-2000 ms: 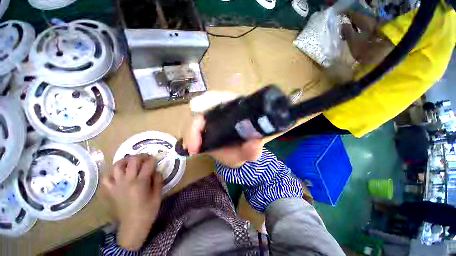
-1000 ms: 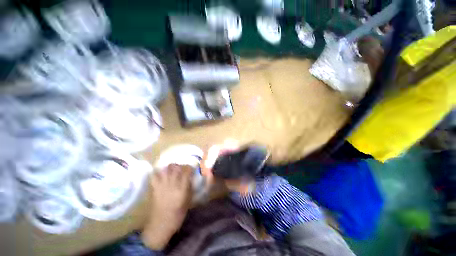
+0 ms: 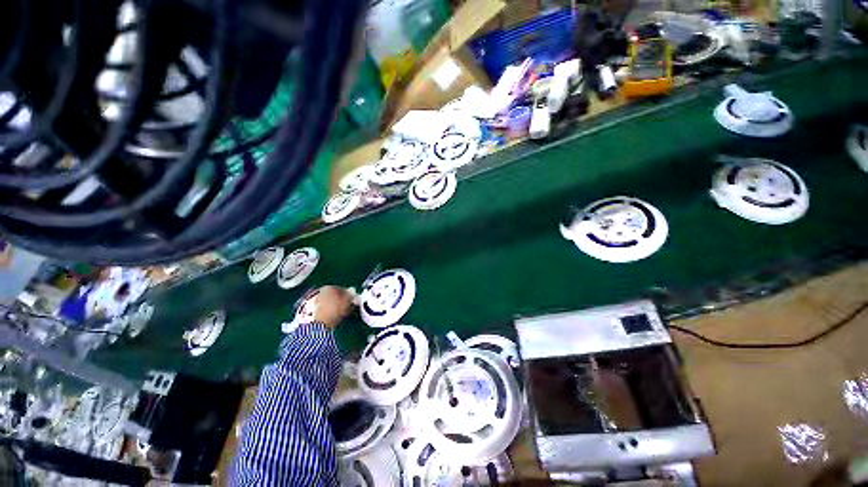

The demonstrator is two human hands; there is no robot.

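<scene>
My left hand (image 3: 333, 305) reaches out over the green belt, its striped sleeve coming up from the bottom. Its fingertips are at the rim tab of a white lamp base (image 3: 388, 297) on the belt. Another lamp base (image 3: 305, 309) lies partly hidden behind the hand. Whether the fingers grip either one is not clear. More lamp bases (image 3: 471, 401) are piled on the bench to the right of my sleeve. My right hand and the screwdriver are not in view.
A black fan (image 3: 286, 190) fills the upper left. The grey screw feeder (image 3: 619, 390) stands right of the pile, with a black lead. More discs lie along the green belt (image 3: 504, 228). Beyond it are white parts, a blue crate (image 3: 525, 43) and a carton.
The view has swung left and up towards the belt and fan. My left hand has left the disc on the bench and reached over the belt. My right hand and the screwdriver have gone out of view.
</scene>
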